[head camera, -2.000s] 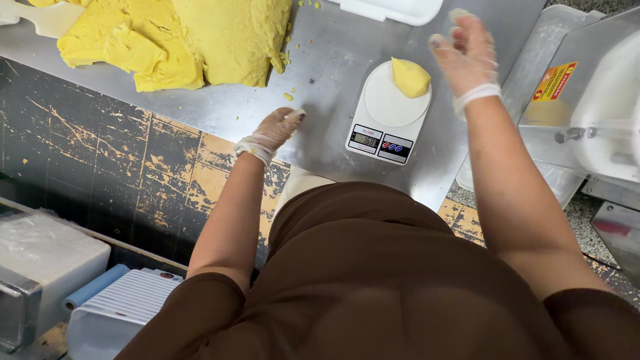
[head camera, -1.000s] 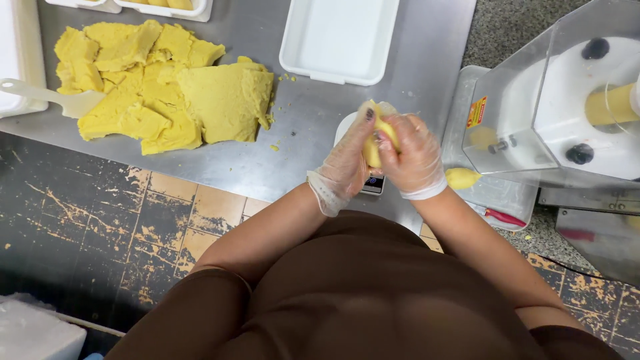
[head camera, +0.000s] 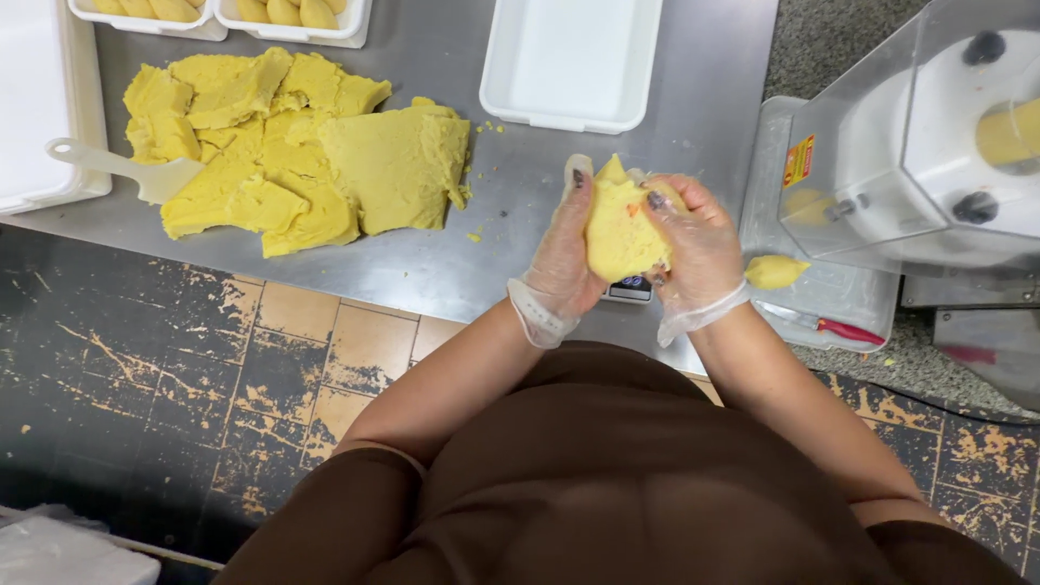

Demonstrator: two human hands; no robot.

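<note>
Both hands wear clear plastic gloves. My left hand [head camera: 562, 252] and my right hand [head camera: 703, 244] hold a flattened piece of yellow dough [head camera: 624, 227] between them, over the metal table. A small orange spot shows on the dough's surface. Beneath the hands, only part of a digital kitchen scale [head camera: 632, 289] is visible. Farther left on the table lies a large slab of yellow dough [head camera: 390, 166], with a white plastic scraper [head camera: 166, 179] resting on its left part. Right of my right hand, a shaped dough piece [head camera: 776, 271] lies on a tray [head camera: 845, 296].
An open white container [head camera: 573, 61] stands beyond my hands. White trays [head camera: 302, 35] with several shaped pieces are at the upper left, near a white stack of containers [head camera: 91, 106]. A knife with a red handle [head camera: 849, 330] lies on the right tray, beside a machine with a transparent cover [head camera: 910, 138].
Two seconds ago my hands were apart and a dough piece lay on the scale; now both hands hold dough. Since one second ago the held dough shows broader and flatter. The view has shifted.
</note>
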